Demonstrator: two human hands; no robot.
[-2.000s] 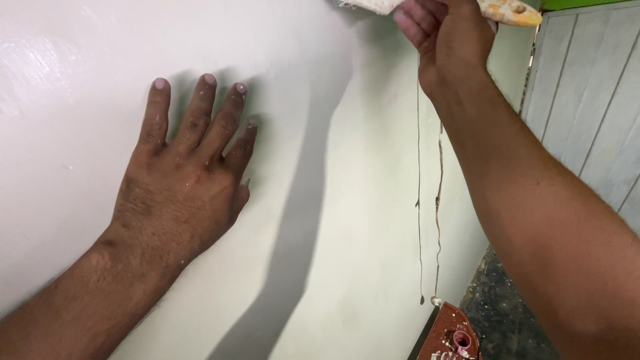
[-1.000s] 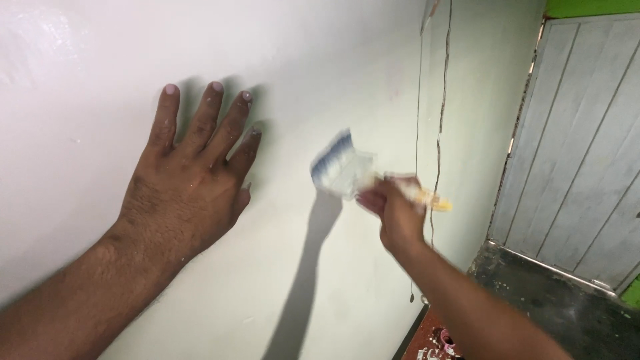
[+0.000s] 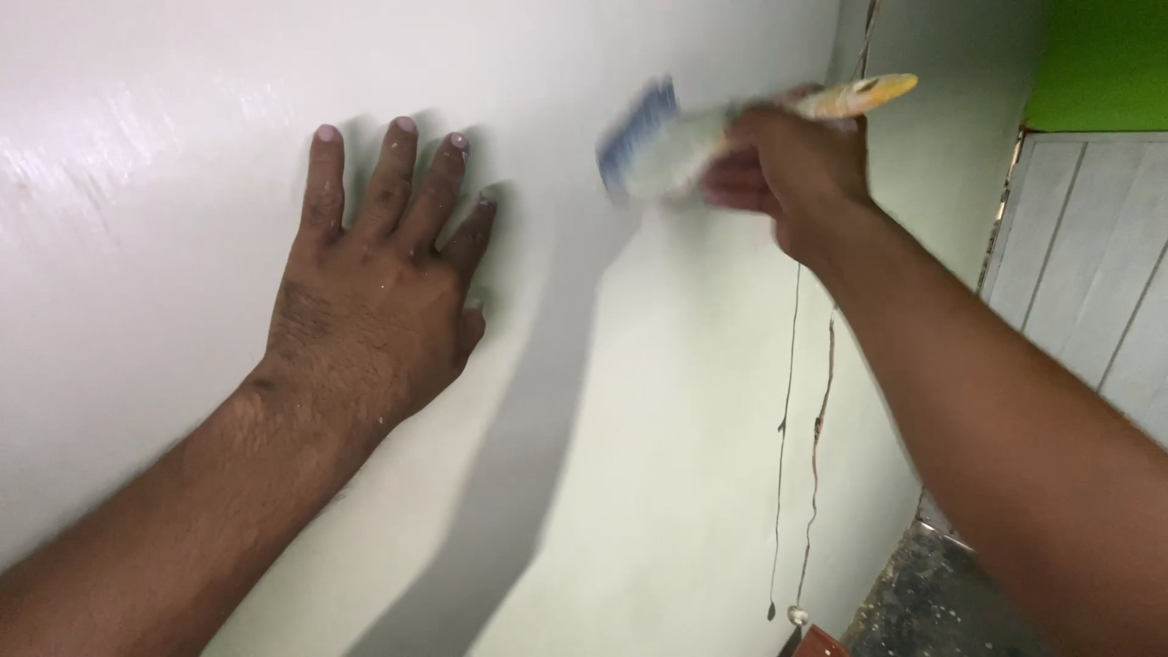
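Observation:
My left hand [image 3: 379, 274] lies flat against the pale wall [image 3: 675, 438], fingers spread, with small white specks on the fingertips. To its right, my right hand [image 3: 794, 169] grips a wide paintbrush [image 3: 680, 151]. The brush's blue-tinted bristles point left at the wall, its middle part is coated in pale paint, and its yellow-orange handle end sticks out to the right. Motion blurs the brush, so whether the bristles touch the wall cannot be told. The shadow of my right arm falls on the wall between the hands.
Two thin dark cords or cracks [image 3: 815, 447] run down the wall near its right side, with a small pale round thing [image 3: 797, 616] at the lower end. A reddish-brown object [image 3: 819, 643] shows at the bottom edge. Right are a grey panelled door [image 3: 1077, 246], a green wall [image 3: 1104, 64] and speckled dark floor [image 3: 949, 593].
My right hand with the brush came down from the top edge, then moved back up and to the right. My left hand has stayed on the wall.

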